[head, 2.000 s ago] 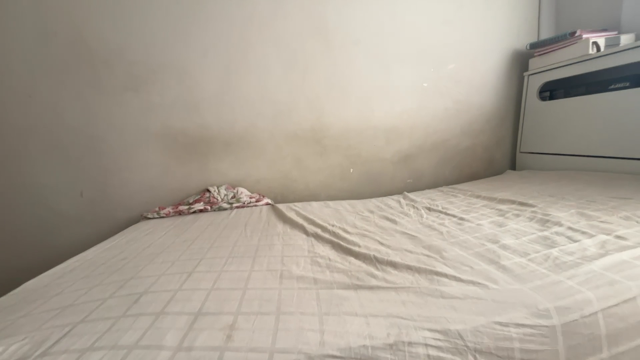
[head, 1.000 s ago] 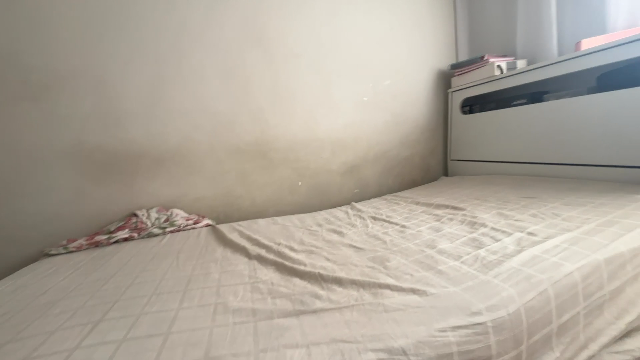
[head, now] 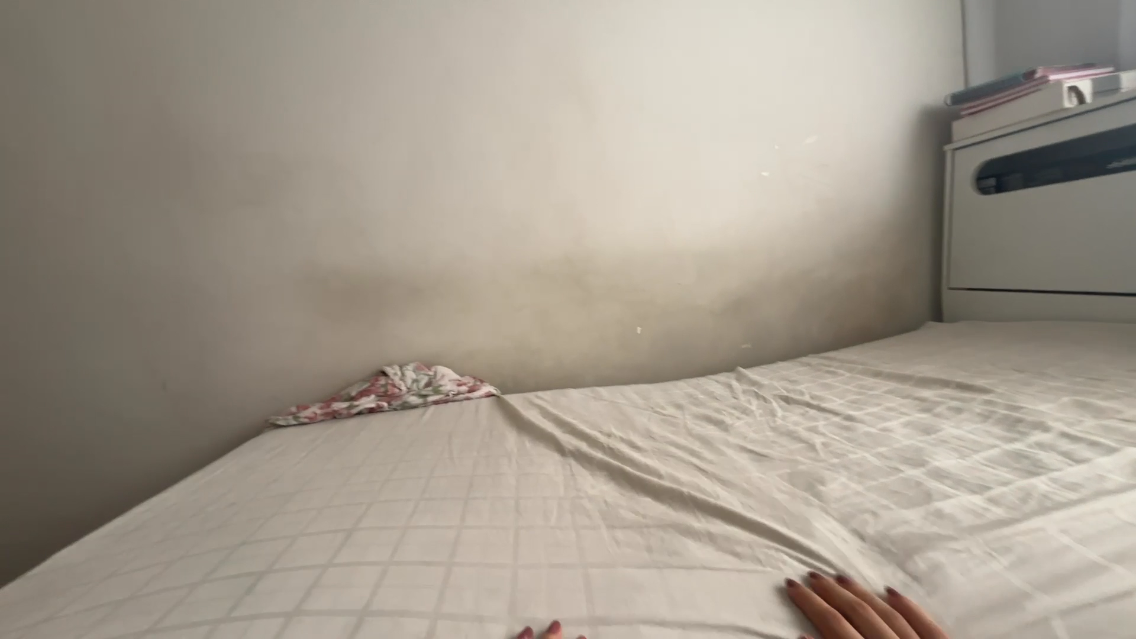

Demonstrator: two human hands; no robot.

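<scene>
A light checked bed sheet [head: 444, 541] covers the mattress, with long creases running from the wall side toward the lower right. My right hand [head: 856, 608] rests flat on it at the bottom edge, fingers slightly spread, beside the end of a crease. Only the fingertips of my left hand [head: 552, 631] show at the bottom centre, over the sheet; the rest of that hand is out of frame. A crumpled floral cloth [head: 404, 390] lies at the far edge of the bed against the wall, away from both hands.
Behind the bed stands a stained, pale wall [head: 550, 195]. At the right is a white headboard [head: 1038, 240] with a dark oval slot, carrying a stack of books or folders [head: 1021, 98] on top.
Both of my hands have come into view at the bottom edge; neither shows in the earlier frames. The floral cloth remains by the wall. The view has swung back left since one second ago.
</scene>
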